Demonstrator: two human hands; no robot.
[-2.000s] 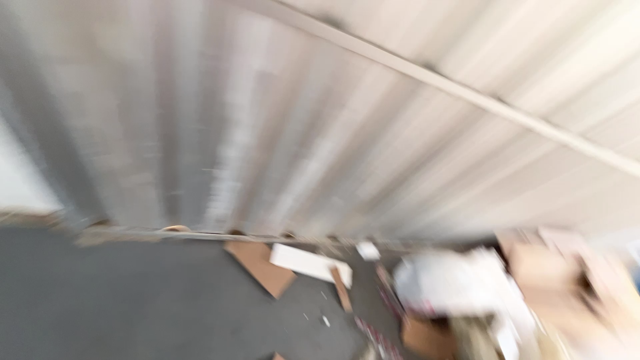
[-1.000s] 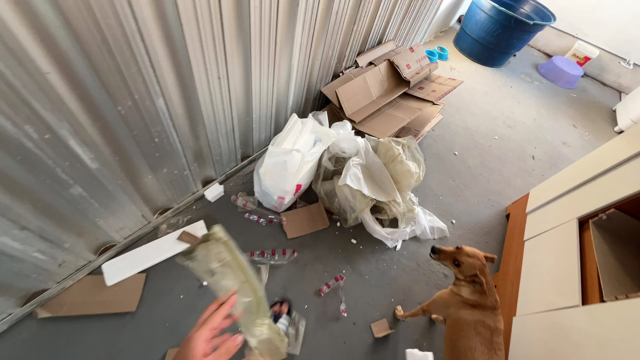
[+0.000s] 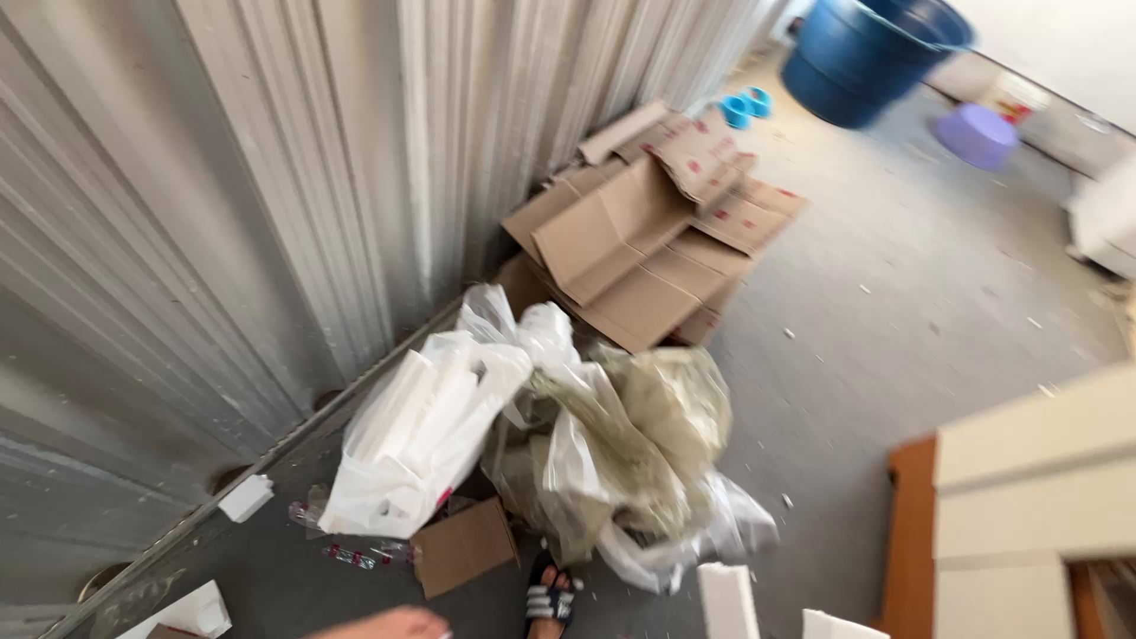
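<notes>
The edge of my left hand [image 3: 382,625] shows blurred at the bottom edge, left of a foot in a dark striped slide sandal [image 3: 550,596]; its fingers are mostly cut off, so what it holds is hidden. My right hand is out of view. Nearest above the left hand lies a brown cardboard piece [image 3: 465,547]. Beyond it, a white plastic bag [image 3: 417,444] with white pieces inside leans beside a heap of crumpled, yellowish clear plastic film [image 3: 639,435]. Flattened cardboard boxes [image 3: 639,257] are piled behind, against the wall.
A corrugated metal wall [image 3: 293,177] runs along the left. White foam pieces [image 3: 728,602] lie at the bottom. A pale drawer unit with an orange-brown side [image 3: 910,532] stands at right. Far back are a blue tub [image 3: 865,62], a purple basin [image 3: 976,138] and small blue bowls [image 3: 735,112].
One second ago my left hand was farther into view beside crumpled film at lower left; now only its edge shows. The brown dog at lower right is out of view. The view has shifted.
</notes>
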